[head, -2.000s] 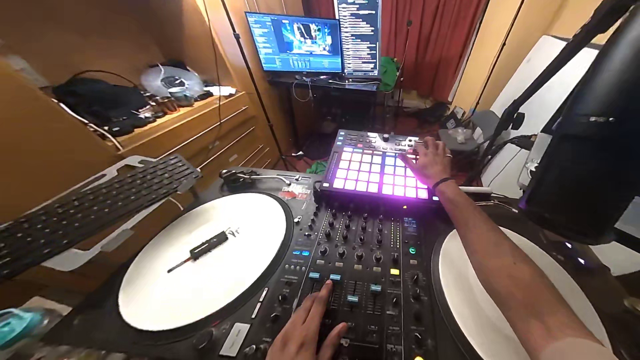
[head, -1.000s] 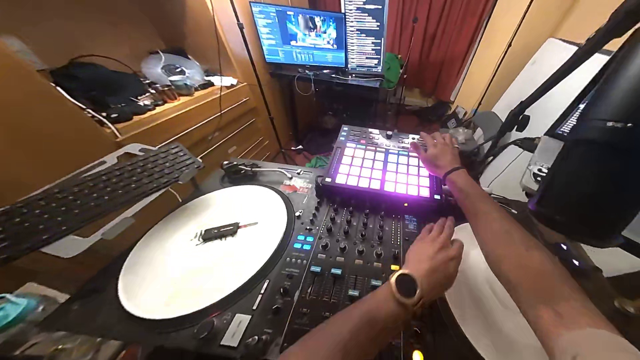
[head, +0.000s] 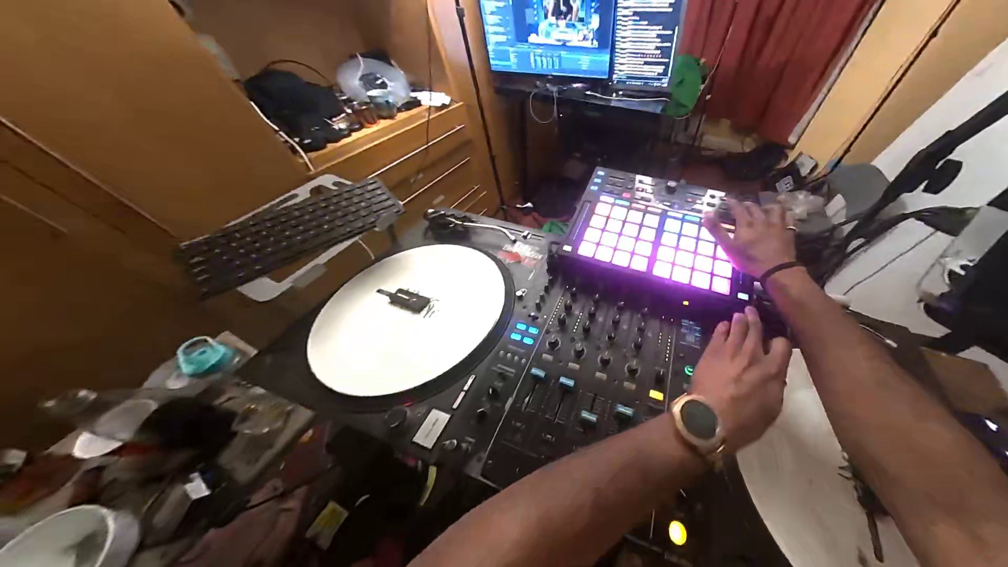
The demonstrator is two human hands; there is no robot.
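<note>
A pad controller (head: pixel 657 244) with a grid of glowing pink-white pads stands behind a black DJ mixer (head: pixel 583 378). My right hand (head: pixel 754 236), with a dark band at the wrist, rests over the controller's upper right corner, fingers spread. Wearing a gold-rimmed watch (head: pixel 698 420), my left hand (head: pixel 742 374) lies at the mixer's upper right edge, just below the controller, its fingertips near the controller's front edge. Neither hand appears to hold anything; what the fingertips touch is unclear. A turntable with a white record (head: pixel 409 323) is left of the mixer; another white record (head: pixel 811 472) lies partly under my forearms.
A black keyboard (head: pixel 291 232) sits on a stand at the left. Cluttered cups and a teal object (head: pixel 203 356) lie at lower left. Behind stand a monitor (head: pixel 551 39) and wooden drawers (head: pixel 425 150). A black boom arm (head: pixel 937 157) reaches in from the right.
My left hand has moved from the mixer's lower faders to its upper right edge. My right hand has stayed at the controller's right side. The view has swung left and down.
</note>
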